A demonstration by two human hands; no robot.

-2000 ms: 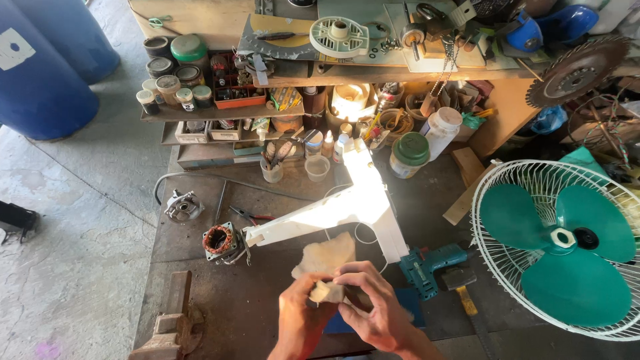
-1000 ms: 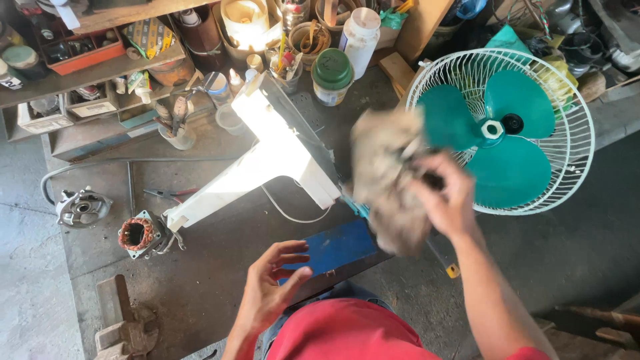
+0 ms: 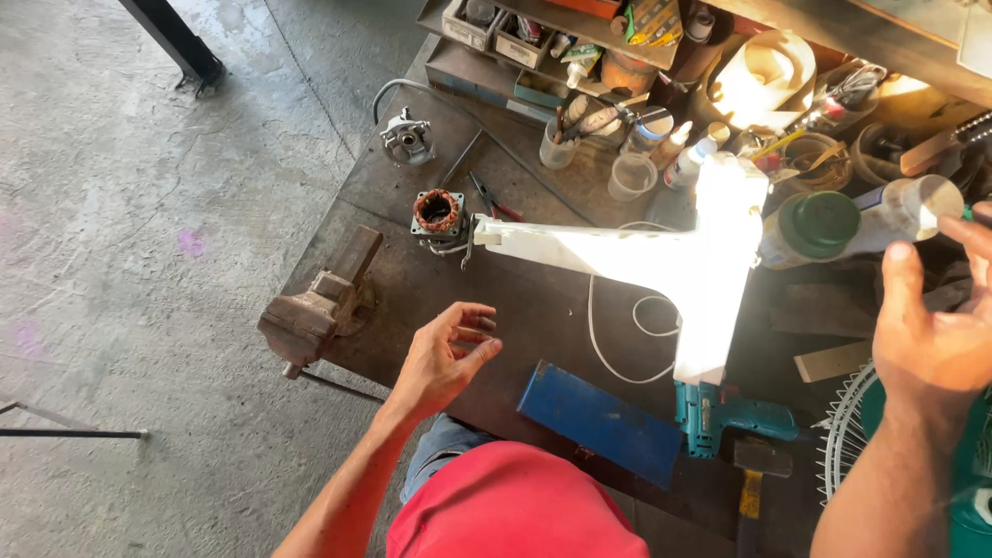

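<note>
My left hand [image 3: 446, 356] hovers over the near edge of the metal workbench, fingers loosely curled and holding nothing, between the bench vise and a blue metal box [image 3: 601, 422]. At the right edge my right hand [image 3: 938, 310] is raised with fingers apart, above the fan guard, and nothing shows in it. A white fan stand [image 3: 612, 252] lies across the bench, its wide base in bright sunlight. At its narrow end sits a motor stator with copper windings [image 3: 436, 211]. A metal motor housing [image 3: 407, 139] and red-handled pliers [image 3: 496, 200] lie beyond.
A rusty bench vise [image 3: 318, 314] is at the left bench edge. A teal cordless drill [image 3: 732, 418] and a hammer [image 3: 752, 480] lie right of the box, beside the white fan guard [image 3: 841, 434]. Jars, a green-lidded container [image 3: 821, 225] and shelves [image 3: 480, 74] line the back.
A crumpled cloth was in my right hand a second ago; that hand now shows nothing in it. Earlier, both hands were together at a pale piece of material. The view has swung left.
</note>
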